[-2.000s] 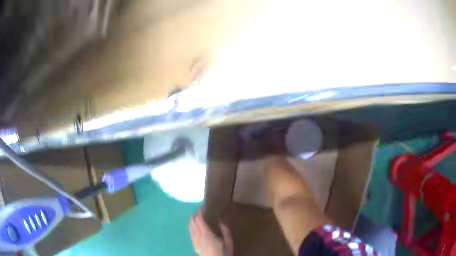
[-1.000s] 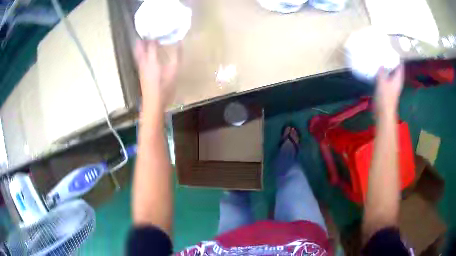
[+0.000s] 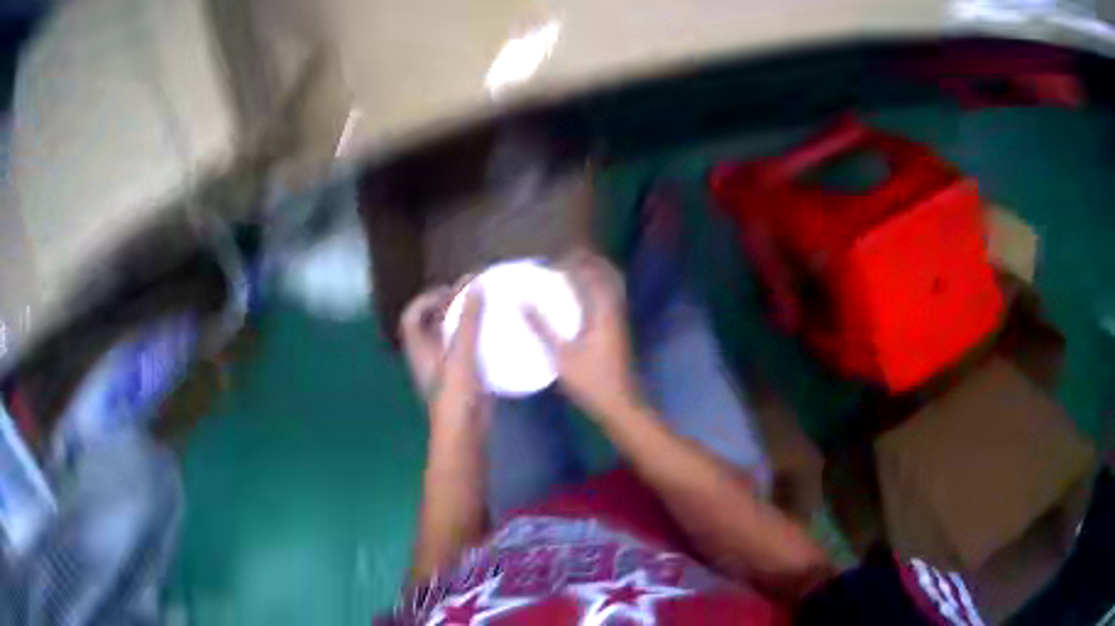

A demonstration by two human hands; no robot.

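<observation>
A white round wrapped piece (image 3: 514, 336) is held between both hands, above my lap and at the near side of the open carton. My left hand (image 3: 443, 336) grips its left edge and my right hand (image 3: 589, 324) grips its right edge, with a thumb on its face. The picture is blurred, so I cannot tell whether it is one piece or two together. The open carton (image 3: 394, 263) stands on the floor below the bench edge; its inside is dark and blurred.
The cardboard-covered bench (image 3: 685, 37) runs across the top. A red stool (image 3: 923, 287) lies tipped at the right, with a brown carton (image 3: 984, 459) below it. A blurred fan (image 3: 104, 526) is at the lower left. White paper (image 3: 1027, 15) shows at the top right.
My hands have come from the bench, where they were wide apart, each at a white round piece, and are now together over my lap. The view has shifted and blurred.
</observation>
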